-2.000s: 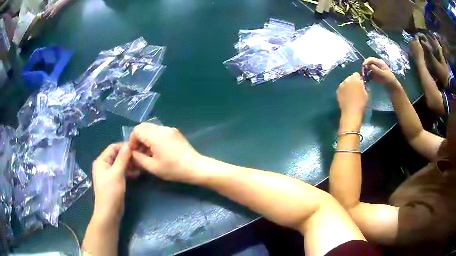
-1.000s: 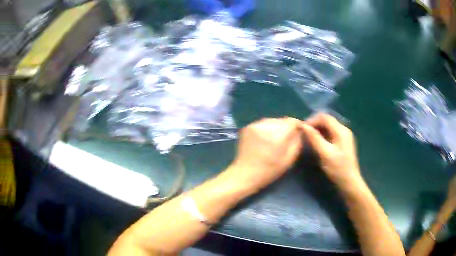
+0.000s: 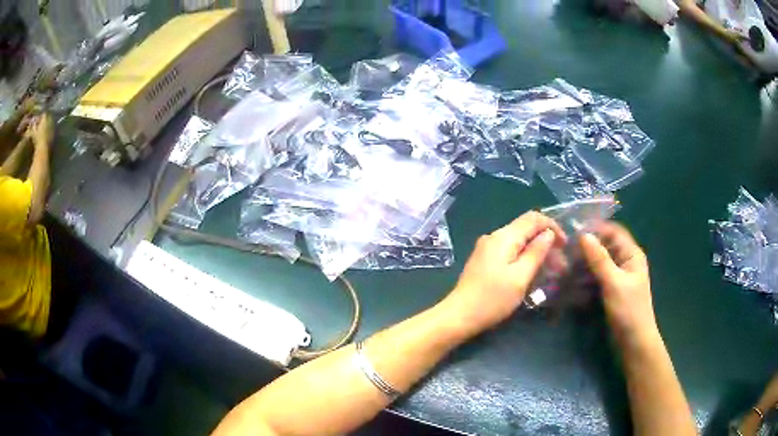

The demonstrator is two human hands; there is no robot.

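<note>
A clear zip-lock bag (image 3: 580,209) is stretched between my two hands, its strip edge upward. My left hand (image 3: 510,260), with a bracelet on the wrist, pinches its left side. My right hand (image 3: 624,277), partly blurred, holds its right side. A small white piece (image 3: 536,297) and blurred dark bits show below the fingers; whether they are inside the bag I cannot tell. A large pile of clear bags (image 3: 375,179), some with dark contents, lies on the green bench beyond and left of my hands.
A blue bin (image 3: 448,32) stands behind the pile. A white power strip (image 3: 213,302) with a brownish cord lies at the near left edge. A yellow-topped metal box (image 3: 158,72) is far left. Another bag pile (image 3: 751,243) is at right. Other people show at left and right edges.
The view has swung left, bringing in the power strip and metal box. My hands were close together and are now a little apart, with the bag showing between them.
</note>
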